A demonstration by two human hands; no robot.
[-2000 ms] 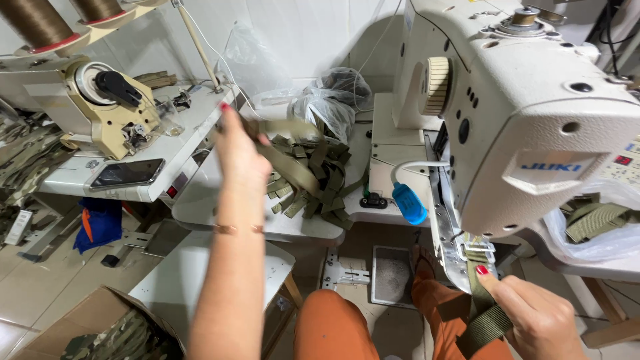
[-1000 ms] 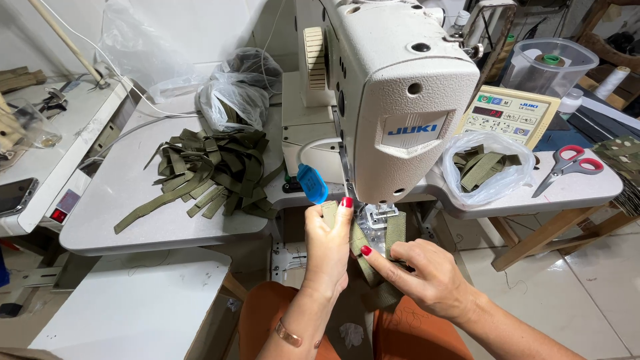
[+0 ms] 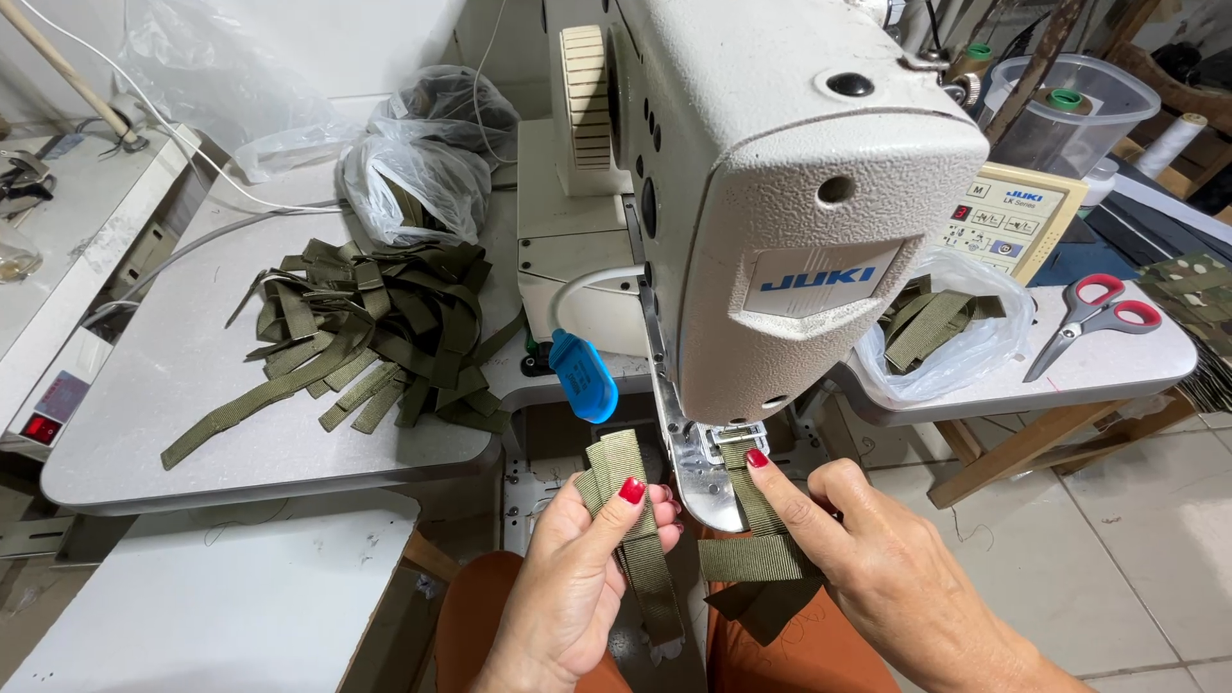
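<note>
Several olive webbing strips [image 3: 635, 558] are pinched between the thumb and fingers of my left hand [image 3: 577, 568], left of the machine's narrow metal arm. My right hand [image 3: 866, 558] has its index fingertip on another olive webbing strip [image 3: 756, 491], whose upper end lies under the clamp [image 3: 739, 441] of the white Juki sewing machine [image 3: 818, 221]. More webbing [image 3: 756, 558] hangs crosswise beneath that hand, and its folded fingers partly hide how it is held. A blue tag-like piece [image 3: 583, 377] hangs by a white tube at the machine's left side.
A heap of olive webbing strips [image 3: 375, 327] and a plastic bag [image 3: 419, 173] lie on the left table [image 3: 173, 385]. On the right stand a bag of strips [image 3: 929, 327], red-handled scissors [image 3: 1092, 318], a control panel [image 3: 1006, 217] and a clear plastic tub [image 3: 1078, 106]. A white board [image 3: 221, 597] is lower left.
The left hand went from over the left table to the machine, then drew slightly away from the clamp, now showing strips in its grasp. The right hand remains by the clamp. The view has swung right.
</note>
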